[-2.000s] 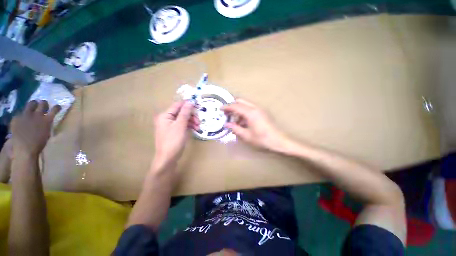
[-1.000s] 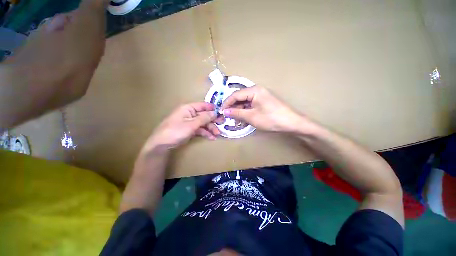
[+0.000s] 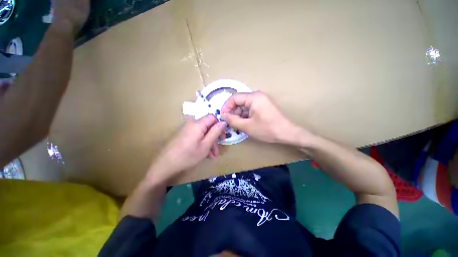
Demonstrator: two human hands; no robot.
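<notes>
A round white slotted plate lies on the cardboard in front of me, partly covered by my hands. A white tab sticks out past its left rim. A narrow pale strip with dark spots crosses its upper left part. My left hand is at the lower left of the plate and my right hand at its right. Their fingertips meet near the plate's centre, pinching a tiny dark part. Its shape is too small to make out.
The cardboard surface carries shiny tape glints. Another person's arm reaches across at left, above yellow clothing. The green belt shows at upper left, with white discs at the left edge. Red plastic is at lower right.
The plate has turned, its tab now pointing left instead of up. My hands stay at its centre, my left hand slightly lower. The other person's arm has shifted left. The view has shifted.
</notes>
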